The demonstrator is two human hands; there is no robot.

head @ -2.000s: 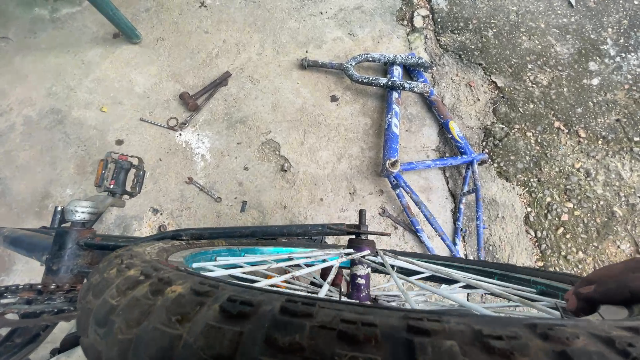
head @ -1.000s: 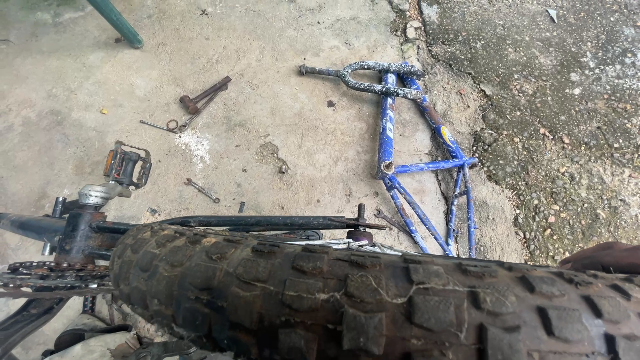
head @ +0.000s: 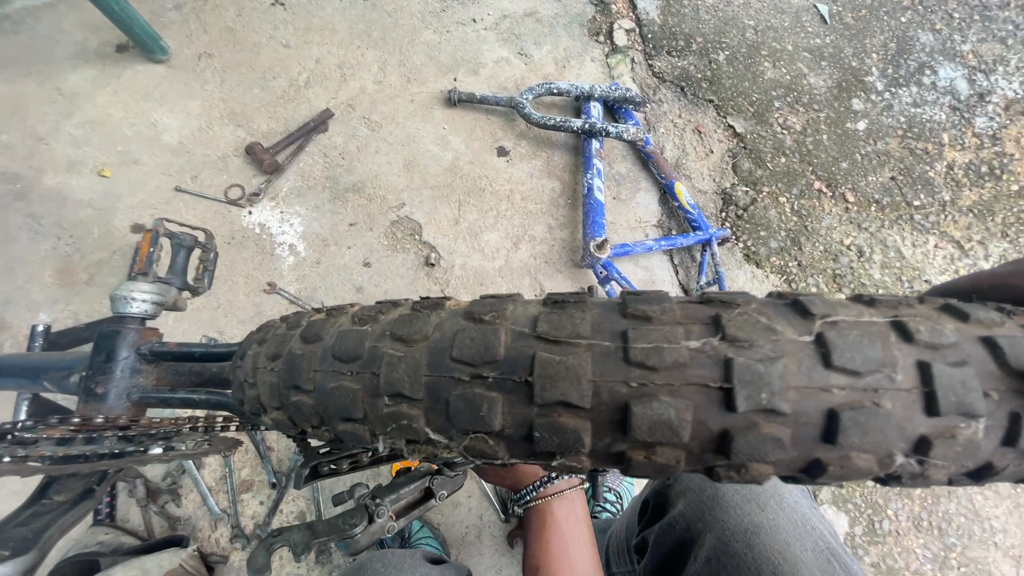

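Note:
A knobby bicycle tyre [head: 560, 376] spans the view on its wheel, mounted in a dark bicycle frame [head: 120, 364]. My left hand [head: 502, 475] reaches in from below, with bracelets at the wrist; its fingers are hidden behind the tyre. At the right edge, part of my right hand or wrist [head: 980, 282] shows along the tyre's far side, its grip hidden. A rusty chain [head: 120, 428] runs at the lower left. Left of my left wrist hangs a metal linkage [head: 376, 512] that looks like a rear derailleur.
Beyond the tyre lie a blue bicycle frame [head: 594, 180] with a speckled fork [head: 552, 124], rusty tools [head: 292, 144] and a small spanner [head: 288, 296]. A pedal [head: 180, 256] projects at left. Several spanners [head: 232, 500] lie below the chain. A green leg [head: 132, 30] stands at upper left.
The wheel's spokes, seen two seconds ago, are now hidden as the tyre shows tread-on. My left forearm has come into view below the tyre. The view has shifted.

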